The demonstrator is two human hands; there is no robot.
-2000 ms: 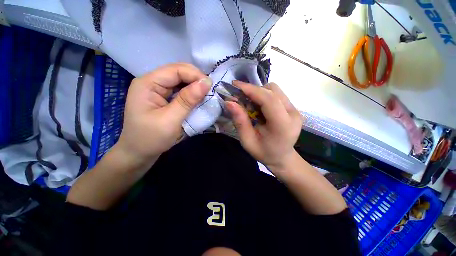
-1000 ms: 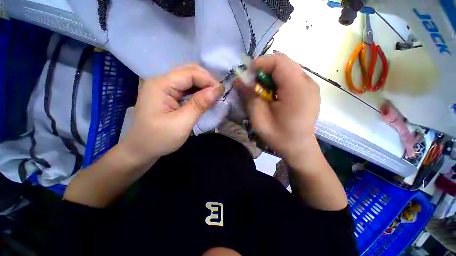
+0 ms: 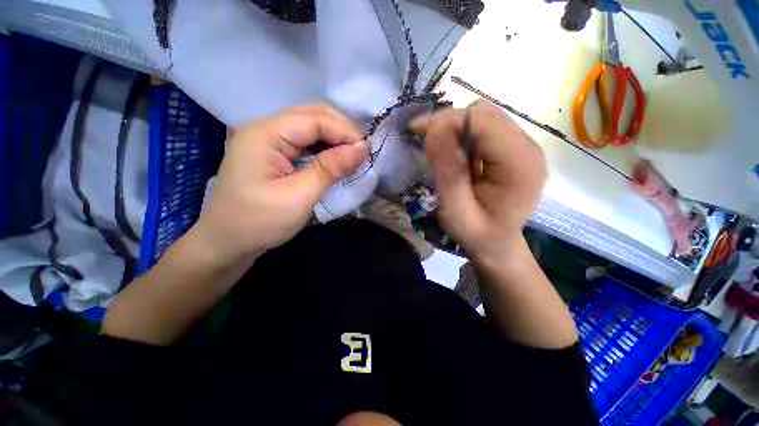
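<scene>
The light grey garment [image 3: 287, 62] with dark textured bands lies over the table's front edge and hangs down between my hands. My left hand [image 3: 279, 170] pinches the dark seam edge [image 3: 381, 125] between thumb and index finger. A fine dark thread line runs along the cloth beside the fingertips. My right hand [image 3: 491, 170] is just right of the seam, blurred, with its fingers curled. A dark piece of a small tool, which looks like thread snips [image 3: 468, 126], shows between its fingers; the rest is hidden in the fist.
Scissors with orange and red handles [image 3: 617, 104] lie on the white table [image 3: 549, 170], with a pink cloth strip [image 3: 663, 200] to their right. The JACK sewing machine [image 3: 720, 50] is at top right. Blue baskets stand left [image 3: 179, 158] and right [image 3: 616, 366].
My right hand has moved from the seam towards the right. The tool's yellow and green part, seen earlier, is now hidden. My left hand keeps its pinch with little movement.
</scene>
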